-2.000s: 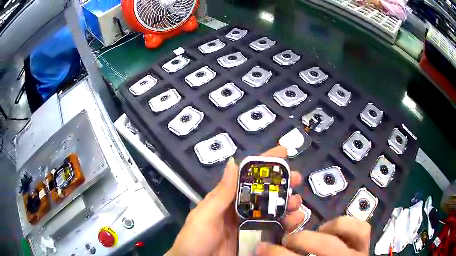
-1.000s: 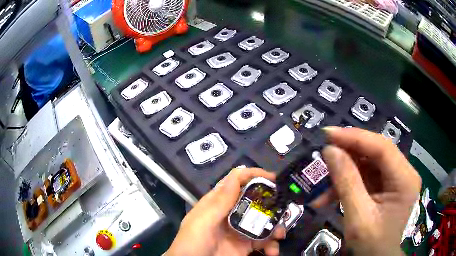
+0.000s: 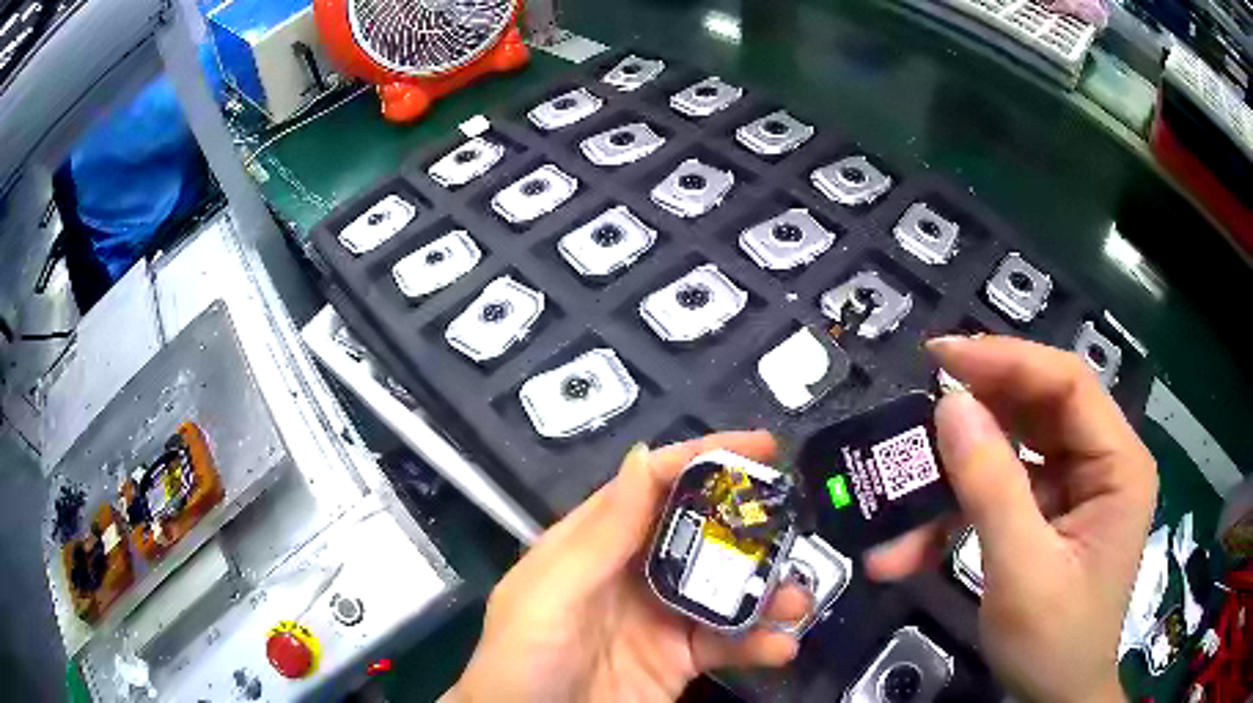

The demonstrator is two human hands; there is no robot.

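Observation:
My left hand (image 3: 584,604) holds an open silver-rimmed watch case (image 3: 721,543) with its inside facing up. Yellow flex and a silver-white battery show in it. My right hand (image 3: 1051,522) pinches a black screen module (image 3: 879,467) by its right end, just right of the case. The module shows a white QR label and a green mark. Its left edge is close to the case; I cannot tell whether a flex joins them. Both are held above the black foam tray (image 3: 474,392), whose pockets hold several silver watch cases, backs up.
One pocket holds a case with its flex out beside a white-backed piece (image 3: 804,371). At left, the machine table (image 3: 247,357) carries two orange fixtures (image 3: 176,481) and a red emergency stop (image 3: 291,650). An orange fan (image 3: 426,41) stands behind. Wipes (image 3: 1161,591) and red clamps (image 3: 1237,639) are at lower right.
Two seconds ago the case was upright in view with a piece below it. The module then came up in my right hand; since one second ago it has turned flatter and moved slightly right.

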